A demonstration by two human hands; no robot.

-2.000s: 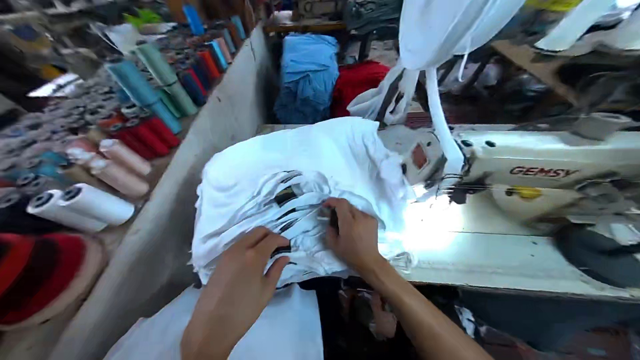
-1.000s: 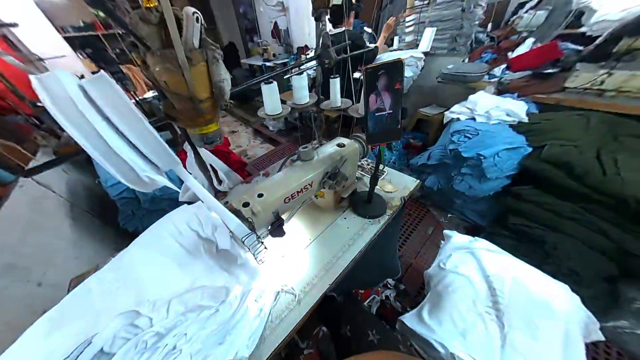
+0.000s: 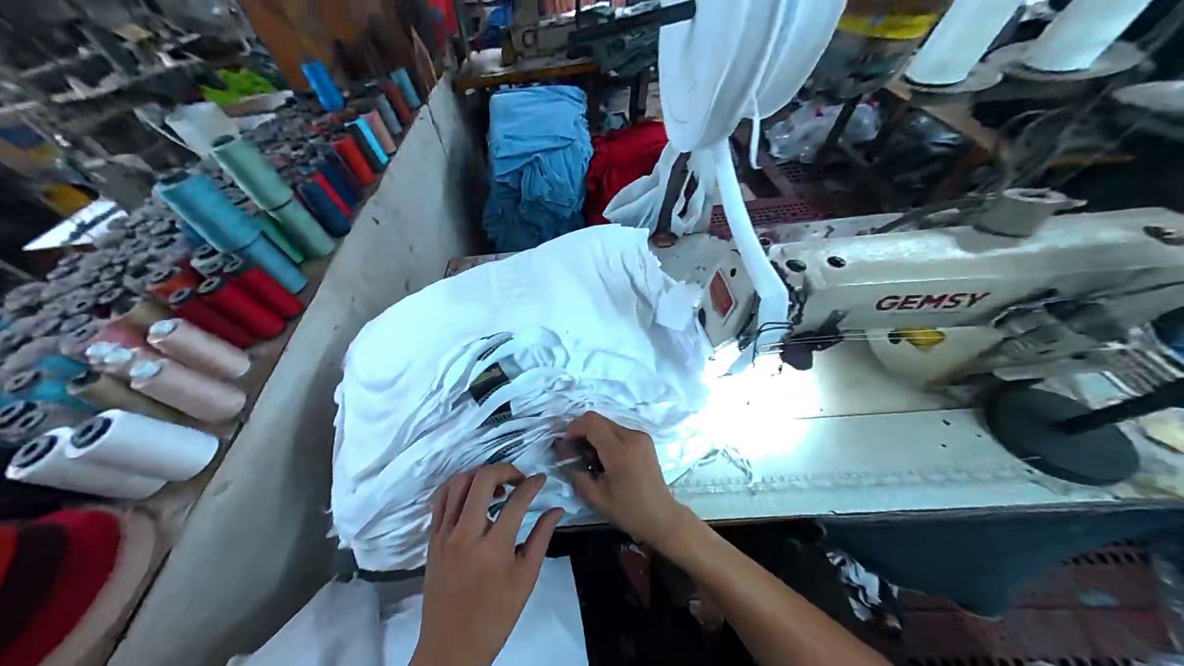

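A thick stack of white fabric pieces [image 3: 499, 305] with dark labels along its folds lies left of a Gemsy sewing machine [image 3: 980, 268]. My left hand [image 3: 486, 546] rests on the front edge of the stack, fingers spread on the cloth. Beside it, my right hand [image 3: 620, 472] has its fingers bent around a small dark metal tool [image 3: 585, 456], whose kind I cannot tell, at the fabric edges. White fabric strip [image 3: 749, 231] hangs down to the machine's needle area, where a lamp glares.
A low grey wall [image 3: 361, 259] runs along the left, with many thread cones [image 3: 231, 222] beyond it. Behind the machine are a blue fabric pile [image 3: 539, 148] and red cloth [image 3: 624, 166]. A round black stand base [image 3: 1061, 435] sits on the machine table. More white cloth [image 3: 546, 610] lies below my hands.
The view swung right one second ago and is back on the stack. Both hands, out of sight then, are at the stack's front edge, a little lower on it than two seconds ago.
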